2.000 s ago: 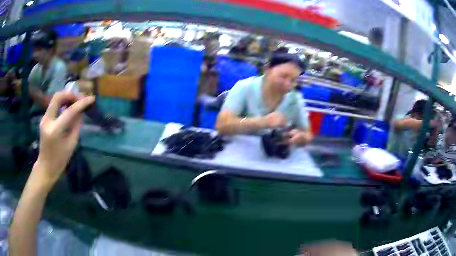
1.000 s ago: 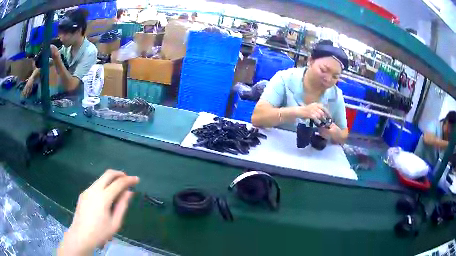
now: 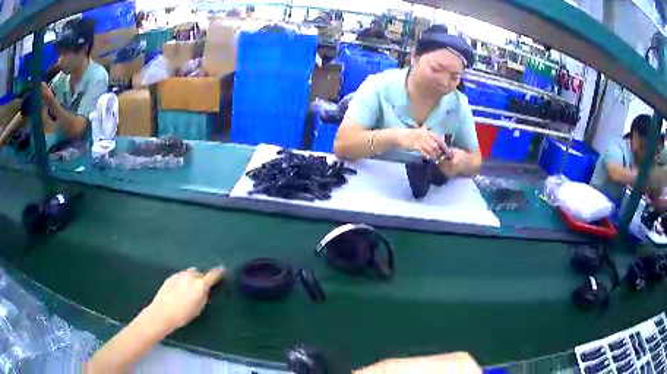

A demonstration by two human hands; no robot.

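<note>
My left hand (image 3: pixel 183 298) is over the green belt, fingertips together and pointing right; whether they touch a small dark piece is too blurred to tell. Just right of it lie a thick black ear pad (image 3: pixel 265 279) and a thin curved black piece (image 3: pixel 311 285). Behind these is a headphone (image 3: pixel 356 250) with a silvery-grey band. My right hand (image 3: pixel 420 364) is at the bottom edge, mostly cut off, so its fingers and any hold are hidden. A black part (image 3: pixel 306 359), partly cut off, is to its left.
Headphones lie on the belt (image 3: pixel 439 314) at far left (image 3: pixel 51 212) and right (image 3: pixel 594 277). Clear plastic packing (image 3: pixel 36 321) is at near left, a sheet of curved parts (image 3: pixel 625 352) at near right. Across the belt, a person handles black parts beside a black pile (image 3: pixel 300 175).
My left hand first came down from the raised left side, then moved right and forward over the belt. My right hand and the black part have come into view at the bottom.
</note>
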